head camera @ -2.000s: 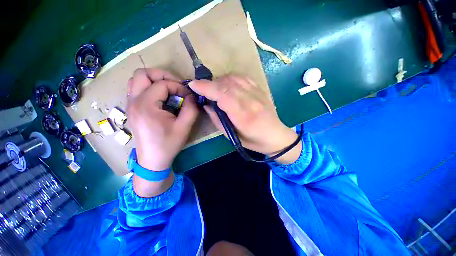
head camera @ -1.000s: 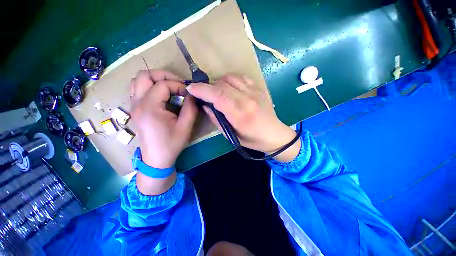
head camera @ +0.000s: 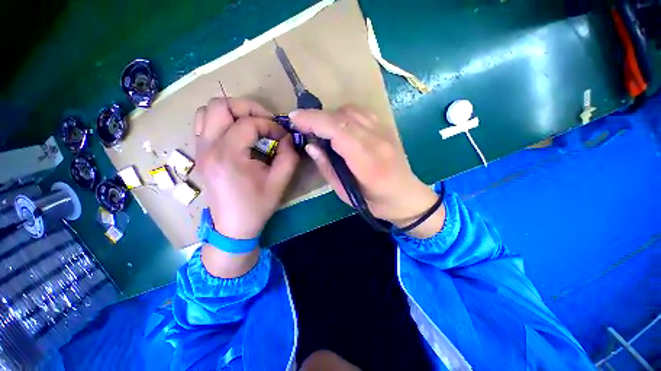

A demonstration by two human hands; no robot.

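My left hand [head camera: 243,159], with a blue wristband, holds a black round housing [head camera: 296,136] over the cardboard mat [head camera: 341,65]. A small battery with a yellow edge [head camera: 266,147] shows in the gap between its thumb and fingers. A thin solder wire [head camera: 223,90] stands up from the same hand. My right hand [head camera: 362,156] holds the black soldering iron [head camera: 307,98], its metal tip pointing away over the mat. The fingers of both hands meet at the housing and hide most of it; wire leads cannot be made out there.
Several black round housings [head camera: 111,124] stand off the mat's left corner. Loose white batteries [head camera: 161,177] lie on the mat's left part. A solder spool [head camera: 47,210] and ribbed plastic trays [head camera: 58,282] are at left. A taped white disc [head camera: 459,112] and an orange-handled tool [head camera: 630,61] are at right.
The whole view has shifted slightly. My left fingers have turned a little, so more of the battery and housing shows. Both hands keep their hold.
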